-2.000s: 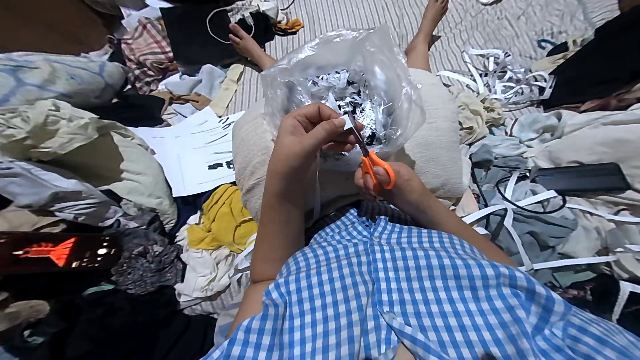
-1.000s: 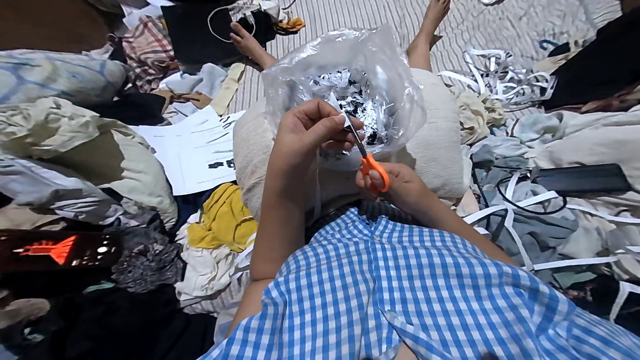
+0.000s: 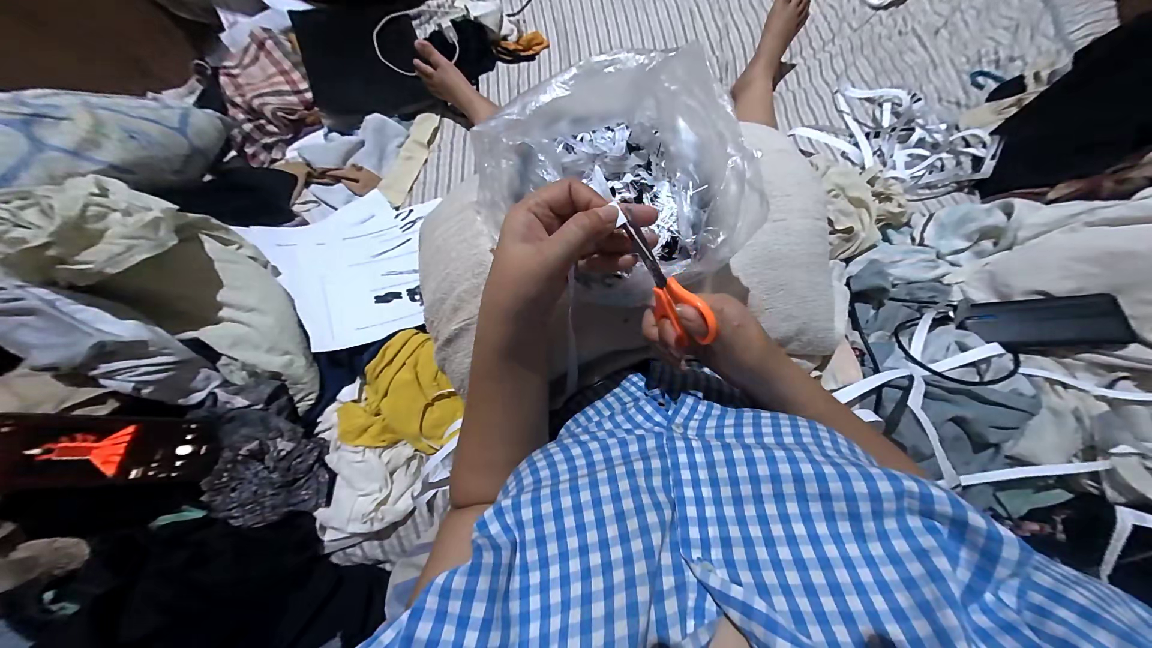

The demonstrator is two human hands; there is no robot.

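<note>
My right hand (image 3: 720,328) grips orange-handled scissors (image 3: 673,310), whose blades point up and to the left. Between the thumb and fingers of my left hand (image 3: 576,225) is a small white strip (image 3: 619,214), right at the tips of the blades. A thin white length hangs below my left hand, and whether it joins the strip cannot be seen. Just beyond both hands a clear plastic bag (image 3: 720,171) stands open, with white and black cut scraps (image 3: 664,193) inside it. The bag rests on a cream cushion (image 3: 792,243) across my lap.
Printed sheets (image 3: 337,270) and a yellow cloth (image 3: 400,391) lie at the left, among heaped clothes. On the right are a tangle of white strips (image 3: 900,135), a black phone-like device (image 3: 1048,321) with a cable, and more fabric. A dark basket (image 3: 171,450) holds an orange object.
The scissors have shifted slightly in my right hand, and their blades stay close to my left fingertips. Both hands keep nearly the same place over the bag.
</note>
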